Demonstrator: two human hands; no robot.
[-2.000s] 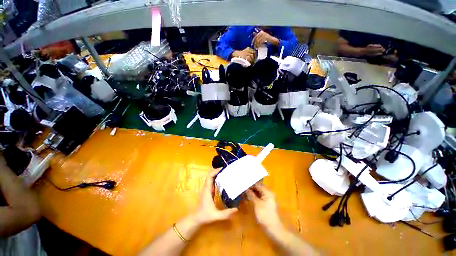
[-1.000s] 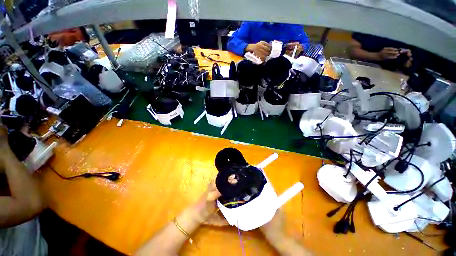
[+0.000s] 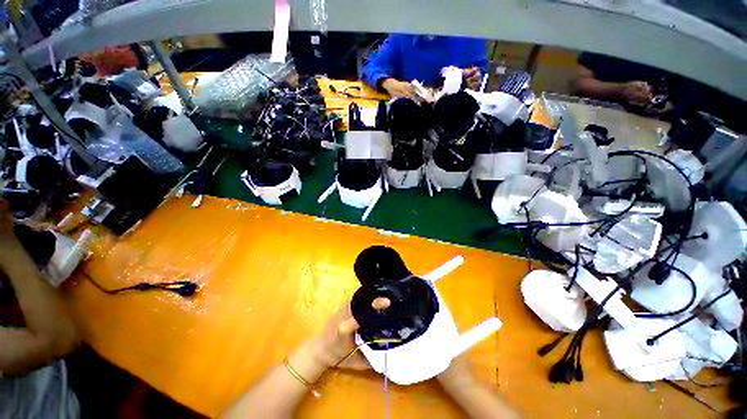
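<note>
A camera body (image 3: pixel 416 353) with a white shell and black inner parts is held upright just above the orange tabletop, near the front middle. Its black camera head (image 3: pixel 380 263) points away from me. Two white antennas (image 3: pixel 477 337) stick out to the right. Thin yellow and pale wires show at the shell's near-left opening. My left hand (image 3: pixel 334 342) grips the body's left side; its fingers are partly hidden. My right hand (image 3: pixel 459 378) is at the lower right of the shell, mostly hidden behind it.
Half-built cameras (image 3: pixel 359 190) stand on the green mat (image 3: pixel 311 204). White back covers (image 3: pixel 643 348) with black cables are piled at right. A black cable (image 3: pixel 156 287) lies at left. A grey shelf (image 3: pixel 459 23) crosses the top. A person's arm (image 3: pixel 33 307) is at far left; others sit opposite.
The camera body has turned from its earlier tilted pose, so its black interior and both antennas now show. Since a second ago it has shifted only slightly, and wires stick out further at its near-left side.
</note>
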